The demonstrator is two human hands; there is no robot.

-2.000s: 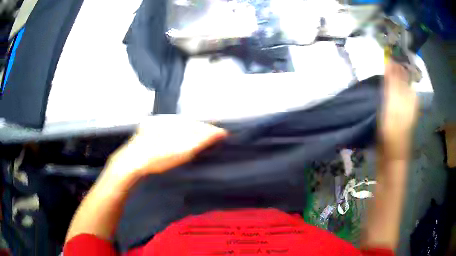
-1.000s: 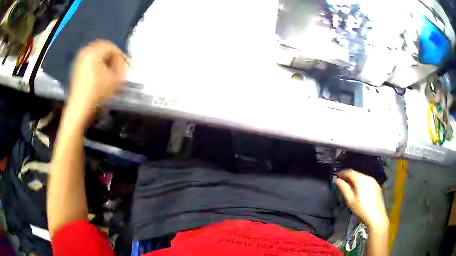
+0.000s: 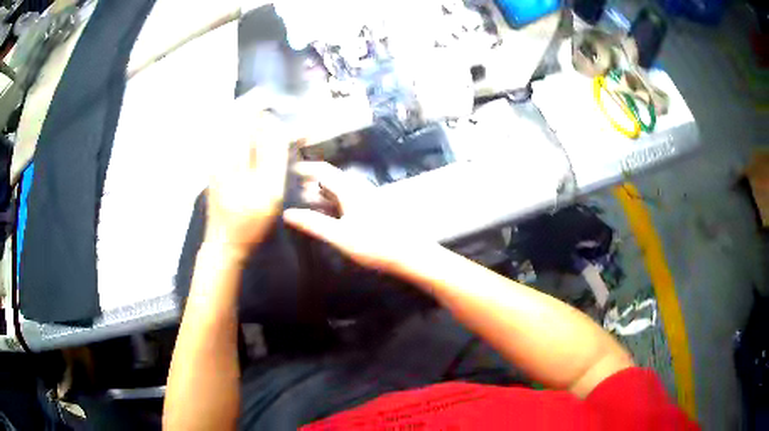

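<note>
A dark garment piece (image 3: pixel 291 274) hangs over the table's front edge towards the lap, with its upper end under both hands. My left hand (image 3: pixel 251 181) lies on its left side, fingers pointing up towards the machine, blurred by glare. My right hand (image 3: pixel 341 210) has thumb and fingers on the cloth from the right and grips it. The whitish machine (image 3: pixel 422 63) stands just beyond the hands. Its needle area is lost in glare and behind the fingers.
A long dark strip-like stack (image 3: pixel 72 168) lies at the table's left. Yellow and green rings (image 3: pixel 618 107) and tan ties (image 3: pixel 594 52) lie at the right end. A dark recess (image 3: pixel 413 154) is right of the hands. Scraps and a yellow line (image 3: pixel 653 252) are on the floor.
My left hand has moved from the stack at the left to the machine front. My right hand has risen from the lap. Dark cloth is now held there. The view has shifted.
</note>
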